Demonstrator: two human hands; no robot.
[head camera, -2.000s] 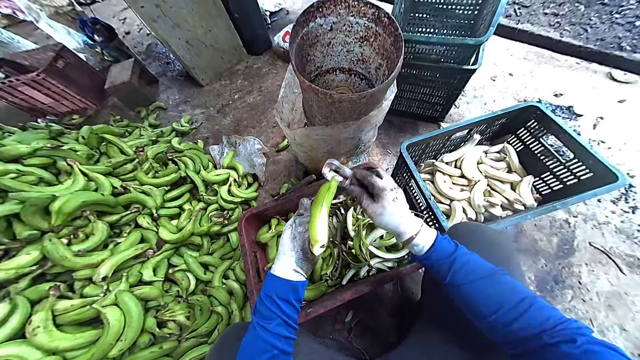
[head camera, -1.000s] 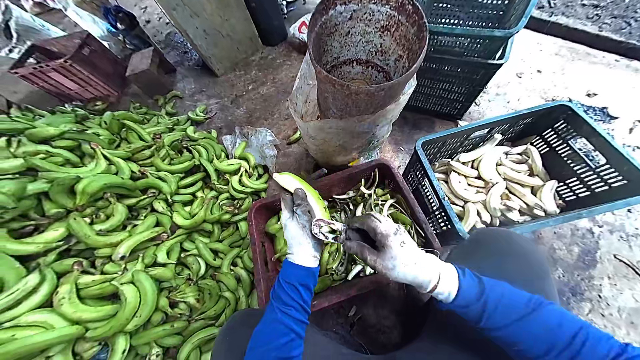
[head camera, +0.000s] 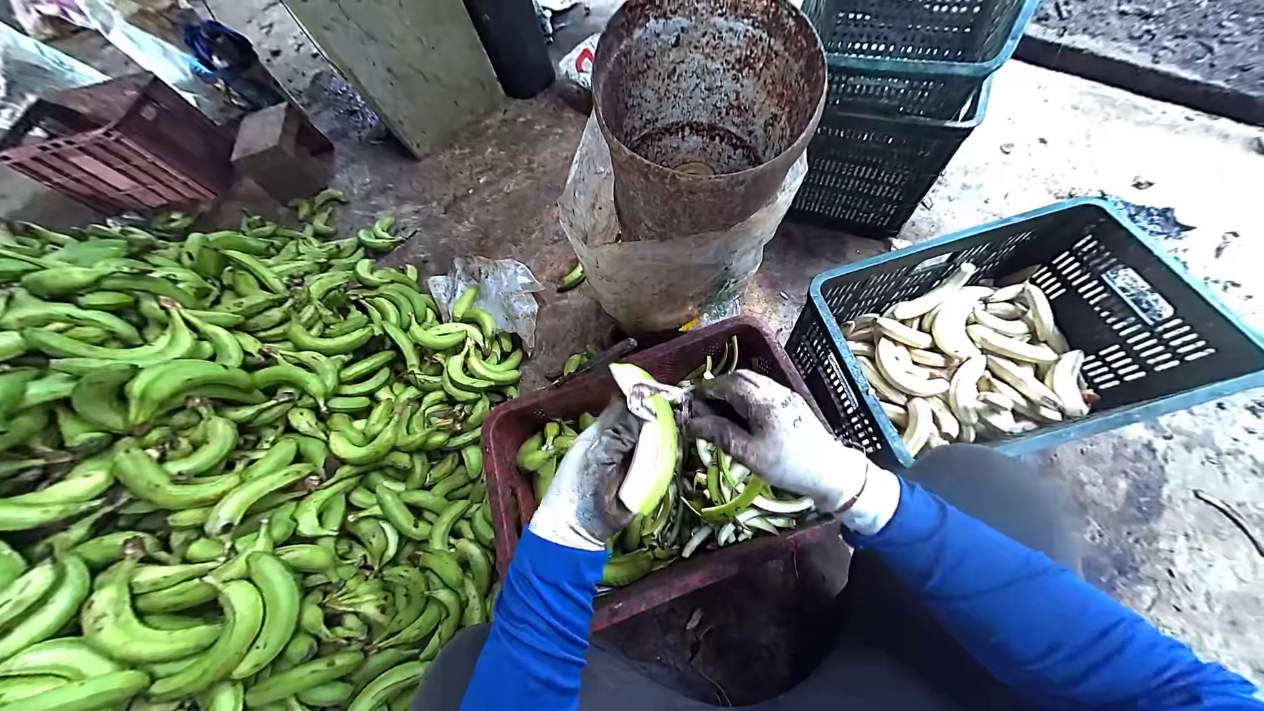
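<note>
My left hand (head camera: 595, 469), in a stained white glove, is closed around a partly peeled green plantain (head camera: 652, 459), held tilted over a dark red plastic crate (head camera: 671, 585). My gloved right hand (head camera: 775, 430) grips a small peeling tool (head camera: 664, 397) whose metal end touches the upper part of the plantain; the fingers hide most of the tool. Strips of green peel (head camera: 731, 504) and some green plantains lie in the red crate. Peeled plantains (head camera: 953, 346) fill part of a black crate with a blue-green rim (head camera: 1177, 262), right of my hands.
A large pile of green plantains (head camera: 197, 474) covers the floor at left. Beyond the red crate stands a rusty metal drum (head camera: 711, 188) wrapped in plastic. Stacked dark crates (head camera: 869, 148) stand behind it. Another red crate (head camera: 128, 148) and a wooden block (head camera: 281, 153) are far left.
The plantain has gone from leaning up and left to nearly upright, with more pale flesh bare along its side. The tool has moved from its lower end to its upper part.
</note>
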